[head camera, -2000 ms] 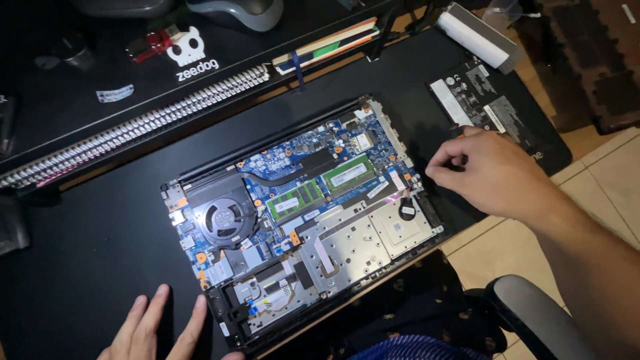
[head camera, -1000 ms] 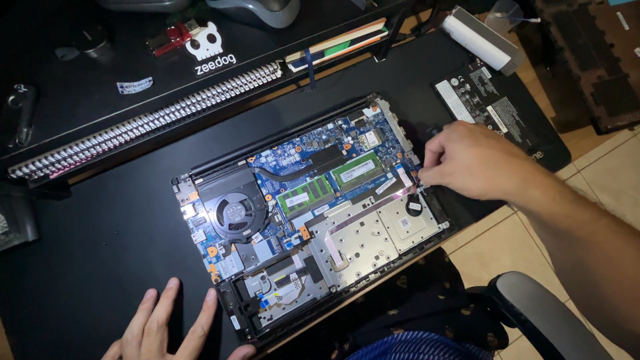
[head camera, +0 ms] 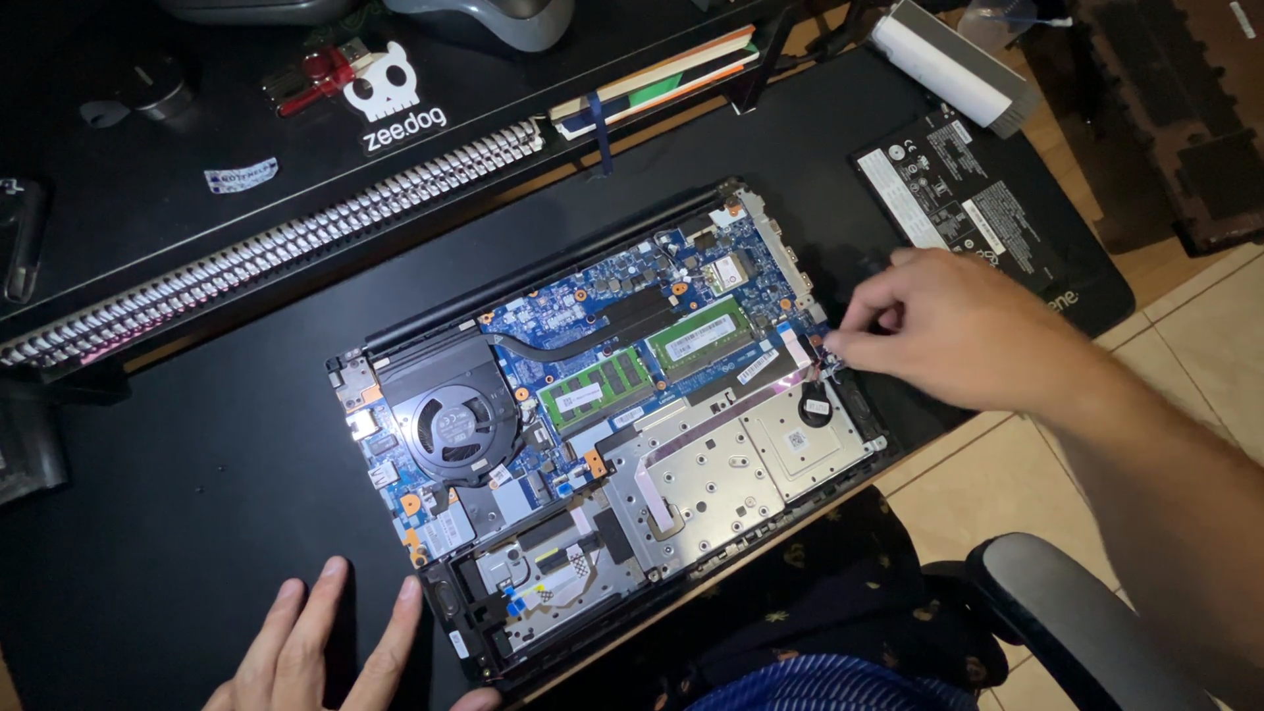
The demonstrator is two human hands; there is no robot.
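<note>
An opened laptop chassis (head camera: 726, 464) lies on the black desk with its blue motherboard (head camera: 548, 331), cooling fan (head camera: 462, 428) and two green memory modules (head camera: 596, 388) exposed. My right hand (head camera: 938, 326) is at the board's right edge, thumb and forefinger near small cables; whether they pinch anything is too small to tell. Just left of and below those fingertips sits a round black coin-cell battery (head camera: 816, 406) with a cable. My left hand (head camera: 326, 647) rests with spread fingers at the chassis's lower left corner, holding nothing; its forefinger is beside the edge.
A black laptop battery pack (head camera: 963, 212) lies at the upper right beside a white and gray roll or box (head camera: 943, 64). Spiral-bound notebooks (head camera: 286, 232) stand under the raised shelf. A chair armrest (head camera: 1047, 612) is at the lower right. Two tiny dark screws (head camera: 222, 468) lie left of the chassis.
My right hand has moved left onto the chassis's right edge, compared with two seconds ago. The left hand stays spread by the lower left corner.
</note>
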